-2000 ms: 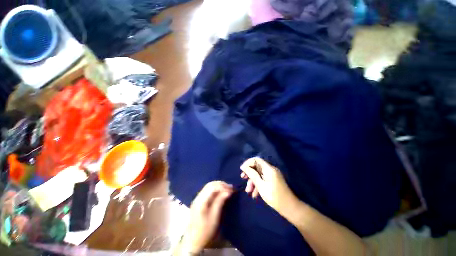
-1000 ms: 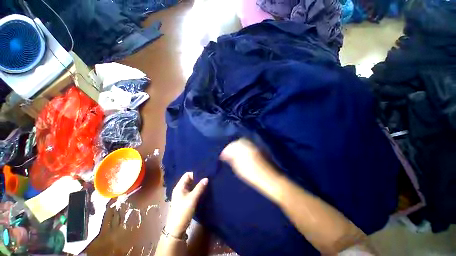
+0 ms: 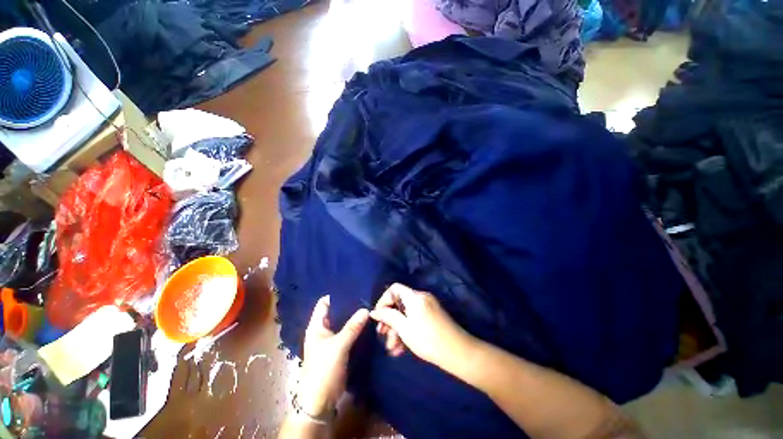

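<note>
A navy blue suit jacket [image 3: 549,214] lies heaped in front of me, with shinier lining folds [image 3: 352,206] at its left middle. My left hand [image 3: 330,356] is at the jacket's lower left edge, thumb and forefinger apart, the other fingers hidden behind the cloth. My right hand [image 3: 416,321] is just right of it, thumb and forefinger pinched close to the left fingertips. A tiny dark thing shows between the fingertips; I cannot tell if it is a needle or a button. No thread can be made out.
An orange bowl [image 3: 199,298] with pale bits, a phone [image 3: 128,375], a red plastic bag [image 3: 112,236] and clear bags [image 3: 202,225] are left. A fan [image 3: 39,81] stands on a box behind. Dark garments [image 3: 730,197] lie right; a purple-grey bundle [image 3: 541,34] is at the far end.
My right hand first moved up and left over the jacket, blurred, then came back down to the left fingertips. My left hand opened its thumb and forefinger and shifted slightly left.
</note>
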